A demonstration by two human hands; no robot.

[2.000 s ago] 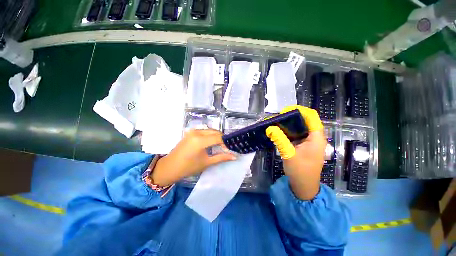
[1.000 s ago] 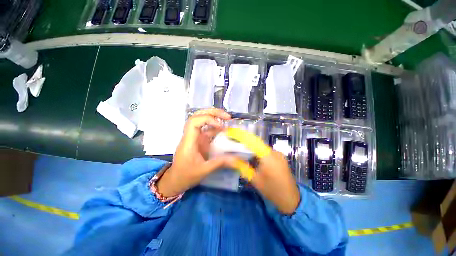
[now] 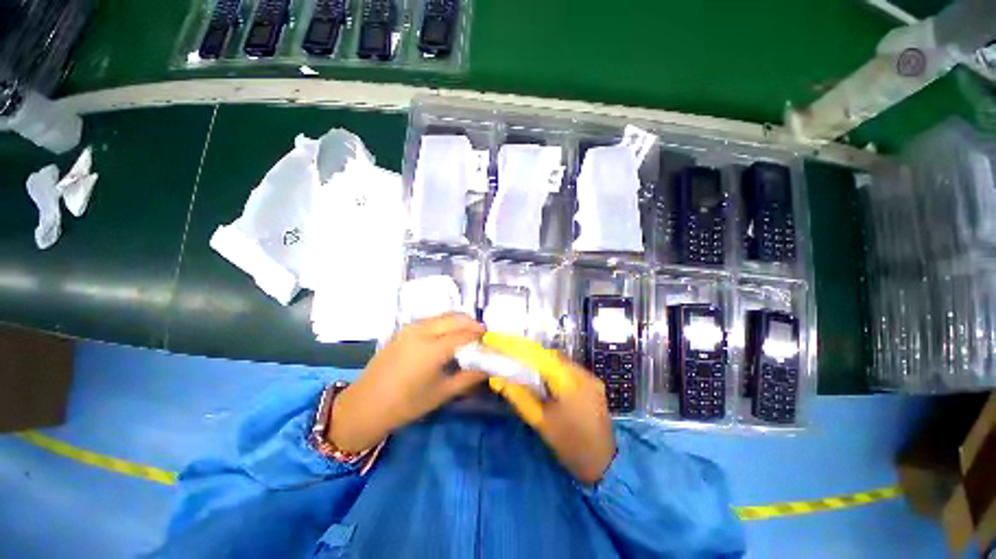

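My left hand (image 3: 410,377) and my right hand (image 3: 562,409), with yellow finger cots, hold a white sleeve (image 3: 500,366) between them. It is seen nearly end-on; the phone inside is mostly hidden. They are over the front left part of the clear blister tray (image 3: 810,328). Three phones in white sleeves lie in the back row, one of them here (image 3: 609,199). Bare keypad phones lie in pockets at the right, one of them here (image 3: 701,360). Whitish shapes show in the two front left pockets, partly behind my hands.
A pile of empty sleeves (image 3: 355,257) and a crumpled bag (image 3: 279,224) lie left of the tray. Stacked trays (image 3: 928,273) stand at right. Another phone tray (image 3: 464,33) lies beyond the pale rail (image 3: 251,92). Two white scraps (image 3: 46,202) lie far left.
Two seconds ago the dark phone was plainly visible, with the sleeve hanging from my left hand. Now both hands are close together, lower and nearer my body, around the white sleeve.
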